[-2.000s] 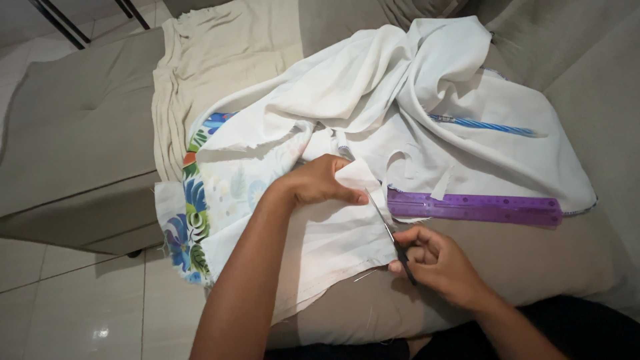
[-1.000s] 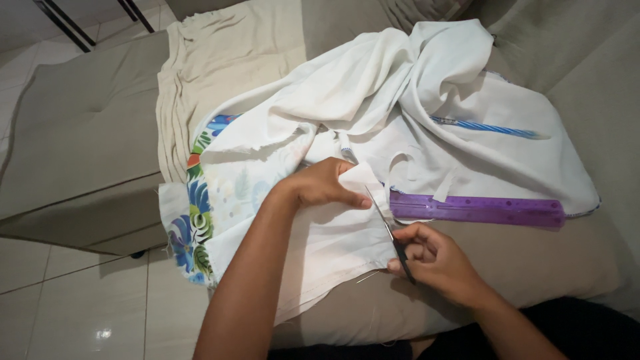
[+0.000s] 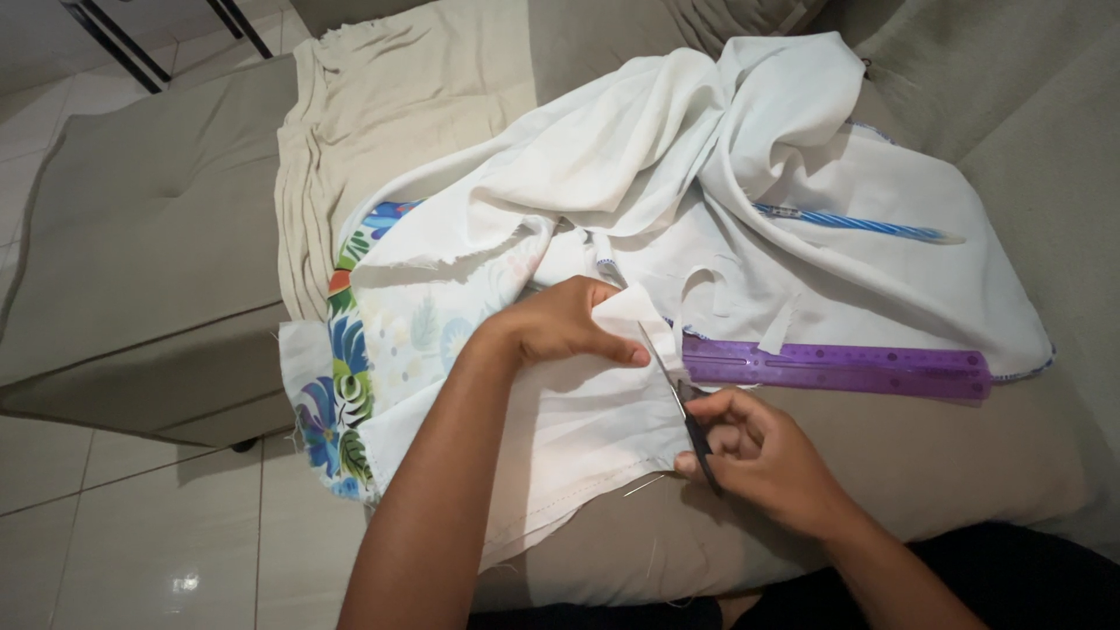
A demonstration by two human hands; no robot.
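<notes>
White fabric [image 3: 560, 420] with a floral-printed part [image 3: 337, 411] lies spread over a cushion. My left hand [image 3: 582, 328] grips a raised fold of it between thumb and fingers. My right hand [image 3: 744, 446] holds black-handled scissors [image 3: 697, 437], whose blades lie along the fabric's edge and point up toward my left thumb. Just right of the blades is a purple plastic ruler [image 3: 840, 367], with a small white fabric scrap [image 3: 779, 328] over its upper edge. A blue-and-white striped pen [image 3: 857, 224] rests higher up on the cloth. A thin metal pin or needle [image 3: 643, 486] lies below the fabric edge.
Beneath the work is a beige cushion [image 3: 919, 464]. Pleated cream cloth [image 3: 420, 114] lies behind at the left, beside a grey-brown upholstered seat [image 3: 157, 236]. Floor tiles [image 3: 157, 542] show at lower left, and dark metal legs [image 3: 118, 48] stand at upper left.
</notes>
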